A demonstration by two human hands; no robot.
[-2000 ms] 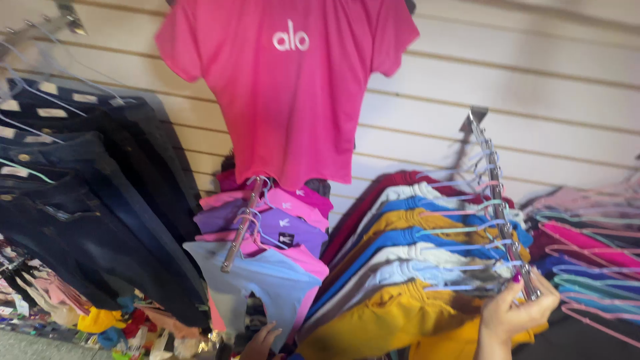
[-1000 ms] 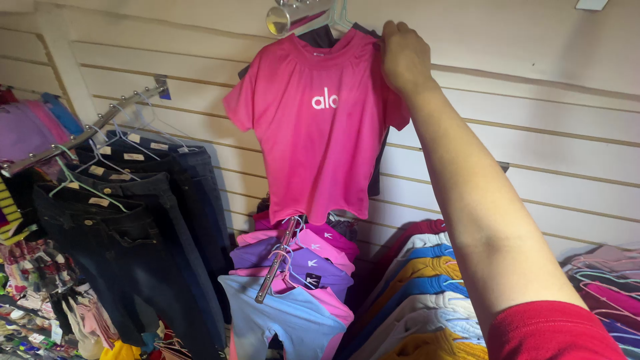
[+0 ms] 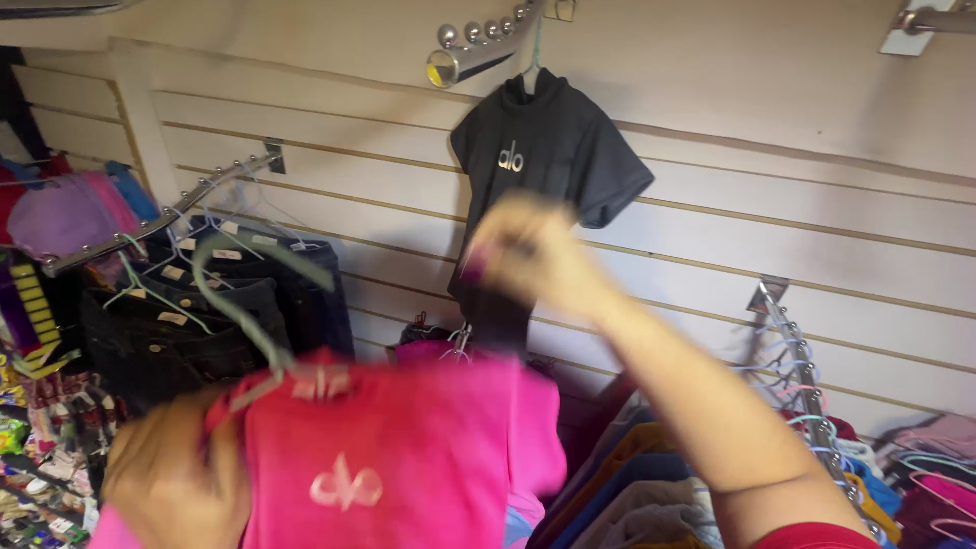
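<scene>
My left hand [image 3: 179, 473], at the lower left, grips the shoulder of a pink short-sleeved shirt [image 3: 427, 450] bearing white lettering. A pale green hanger [image 3: 244, 313] sticks up out of the shirt's neck. My right hand [image 3: 526, 252], blurred, is raised in front of a black short-sleeved shirt [image 3: 545, 145], with its fingers bent; whether it touches the black shirt I cannot tell. That shirt hangs on a hanger from the upper metal display arm [image 3: 480, 57].
Dark jeans [image 3: 183, 328] hang from a metal arm [image 3: 164, 221] at the left. Folded garments [image 3: 648, 473] hang along another arm [image 3: 812, 396] at the right. Behind them is a white slatwall [image 3: 747, 244]. Small packaged goods [image 3: 46, 480] lie at the lower left.
The pink shirt, hanging at the upper arm before, is now low in my left hand. The black shirt behind it has come into full view. My right hand has moved down from the pink shirt's shoulder.
</scene>
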